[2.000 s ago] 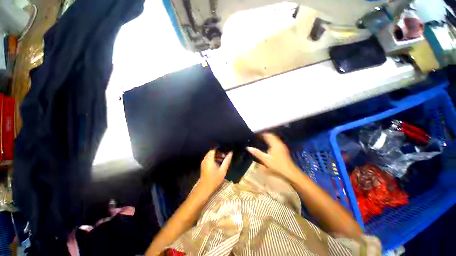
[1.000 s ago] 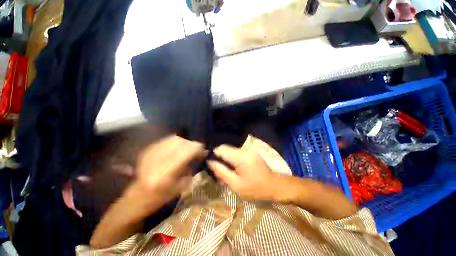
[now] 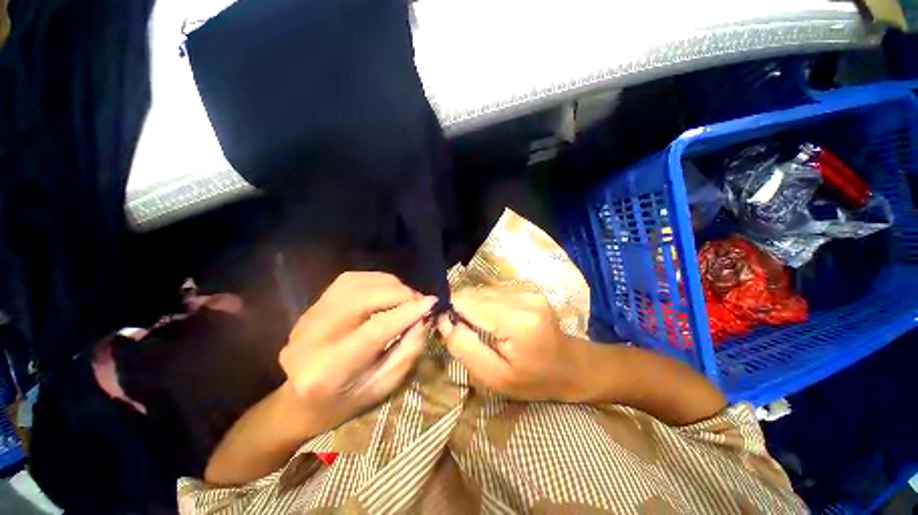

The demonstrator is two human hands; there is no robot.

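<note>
A black cloth panel (image 3: pixel 312 96) lies over the front edge of the white table and hangs down towards my lap. My left hand (image 3: pixel 352 342) and my right hand (image 3: pixel 513 342) meet above my lap, fingertips close together. Both pinch the narrow lower end of the black cloth between thumb and fingers. The fingers hide most of the pinched part.
A long heap of black cloth (image 3: pixel 65 171) hangs at the left. A pale pink strip (image 3: pixel 106 367) lies on dark cloth below it. The blue crate (image 3: pixel 649 272) at right holds a clear plastic bag (image 3: pixel 770 201), a red tube-shaped item (image 3: pixel 840 179) and a red plastic bag (image 3: pixel 750 292).
The view has tilted down, so the machine head and the black phone-like rectangle are out of the picture. My hands have come together at the cloth's lower end, nearer my body.
</note>
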